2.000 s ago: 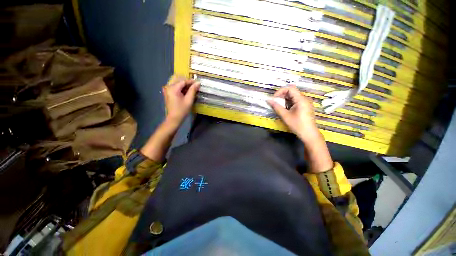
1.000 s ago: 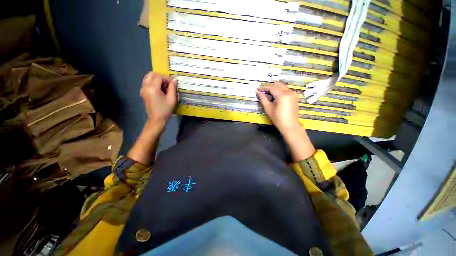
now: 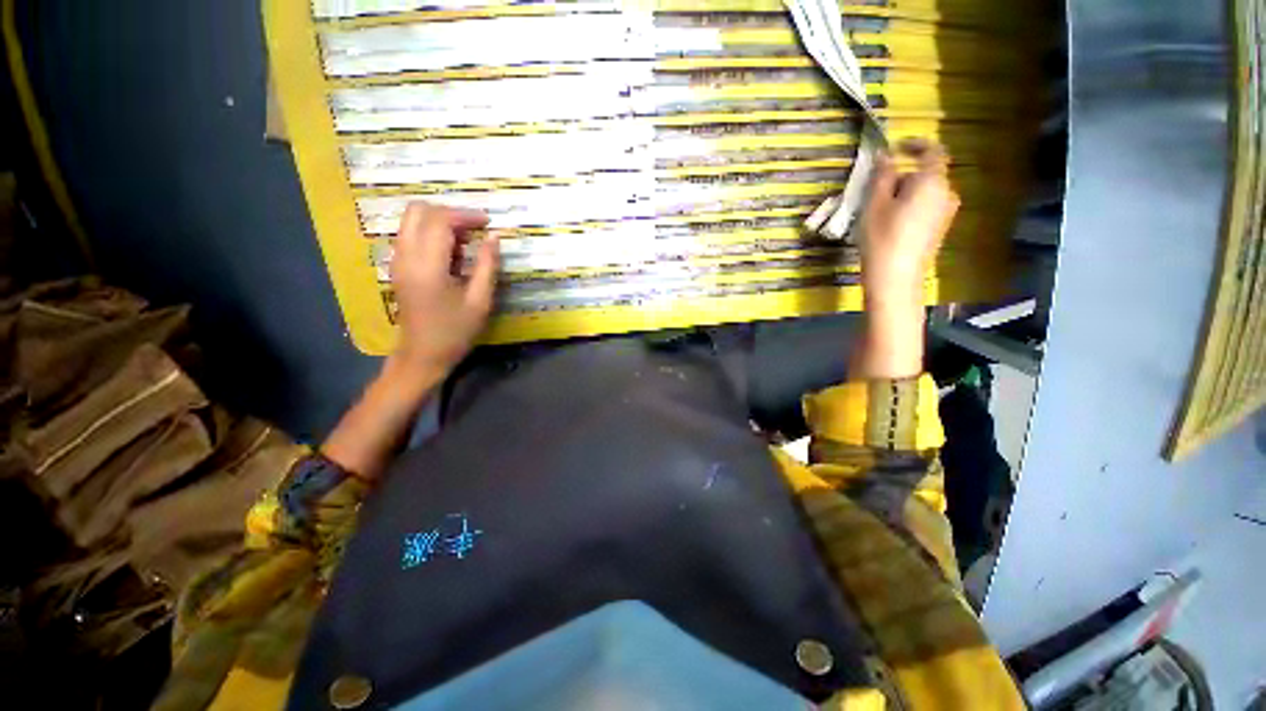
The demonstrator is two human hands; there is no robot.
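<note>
The yellow template board [image 3: 364, 331] lies in front of me, its left and middle slots filled with white zippers [image 3: 472, 114]. My left hand [image 3: 442, 278] rests over the lower left slots, thumb and forefinger apart, holding nothing that shows. A loose zipper bundle [image 3: 830, 45] hangs across the right part of the board, its lower end curled on the slots. My right hand [image 3: 905, 202] is at the bundle's right side, thumb and fingertips pinched at the strips. The exact grip is blurred.
Brown sewn goods [image 3: 118, 403] are heaped at the left. A grey metal table [image 3: 1125, 347] stands at the right, with a second template board [image 3: 1233, 306] at its far edge. A dark bag-like shape is below the board's right side.
My right hand has left the lower filled slot and moved right to the loose bundle. My left hand's fingers have opened. The board sits further left in view and is turned.
</note>
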